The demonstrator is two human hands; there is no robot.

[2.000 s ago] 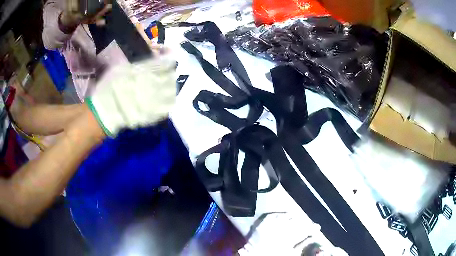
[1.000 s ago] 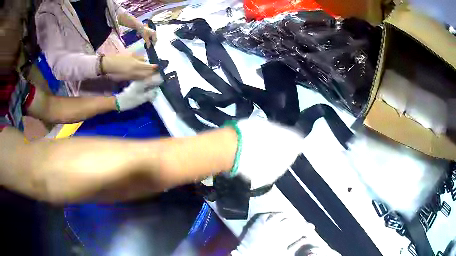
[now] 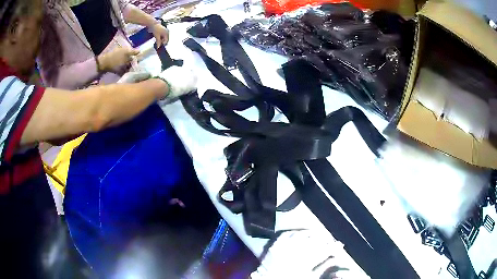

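Observation:
Flat black webbing straps (image 3: 313, 103) lie tangled on the white table (image 3: 199, 155), with two long bands running towards the bottom edge. What seems to be my left hand (image 3: 299, 256), in a white glove, is cut off by the bottom edge beside these bands; its fingers and any hold are unclear. My right hand is not in view. Black slide buckles (image 3: 431, 238) lie loose at the lower right, some partly under a hazy clear polybag (image 3: 430, 182).
A co-worker's gloved hand (image 3: 180, 82) is at a strap's far end, near another person's bare hands (image 3: 117, 58). An open carton (image 3: 444, 133) holding white packets stands right. Dark film-wrapped goods (image 3: 349, 52) lie behind. A deep blue bin (image 3: 131, 185) stands left.
The co-worker's gloved arm has drawn back from over the straps to the far left. More black strap now lies across the middle of the tangle. The white glove at the bottom has barely moved.

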